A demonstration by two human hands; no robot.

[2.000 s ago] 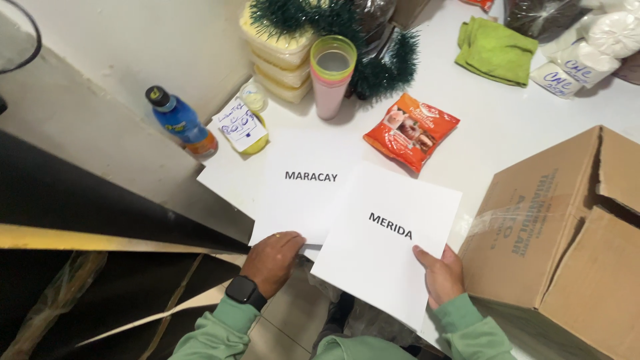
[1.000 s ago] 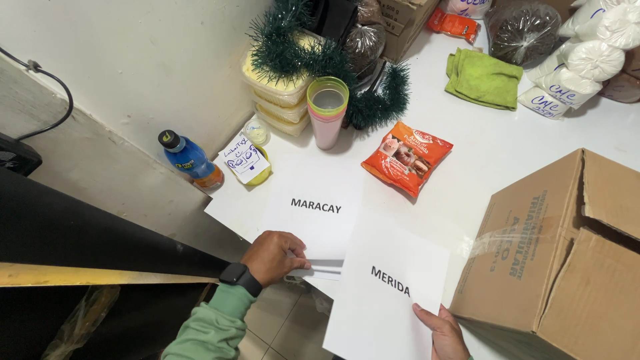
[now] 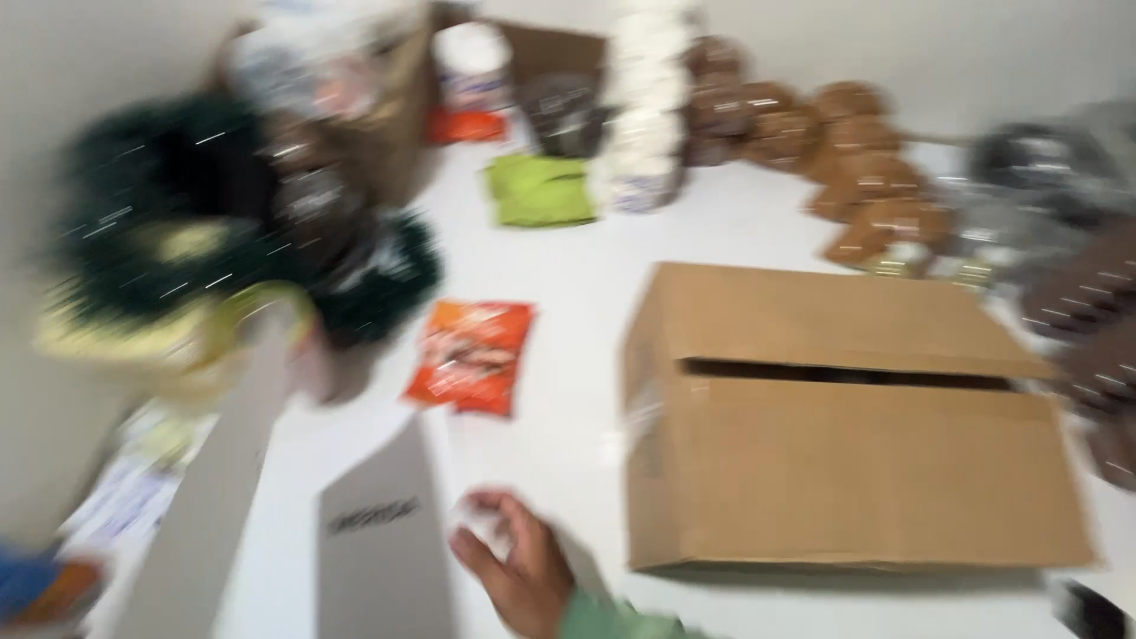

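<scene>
My right hand [image 3: 524, 564], in a green sleeve, is over the white table at the lower middle, its thumb and fingers apart and nothing between them. Just left of it a printed sheet of white paper [image 3: 382, 550] stands tilted, in shadow, its lettering blurred. Farther left, another white sheet [image 3: 217, 479] is seen steeply tilted, partly covering the stacked plastic cups [image 3: 306, 355]. What holds these sheets up is out of frame. My left hand is not in view. An orange-red packet [image 3: 475, 355] lies beyond the papers.
A cardboard box [image 3: 870, 470] with a narrow gap between its top flaps sits at right. Green tinsel [image 3: 382, 275] and a blue bottle [image 3: 31, 581] are at left. A lime-green cloth [image 3: 540, 191], stacked white tubs [image 3: 643, 151] and brown bagged goods [image 3: 874, 177] stand farther back.
My right hand has let go of the sheet it held. The papers, flat before, are now tilted up. My left hand has gone out of view. The view has swung right.
</scene>
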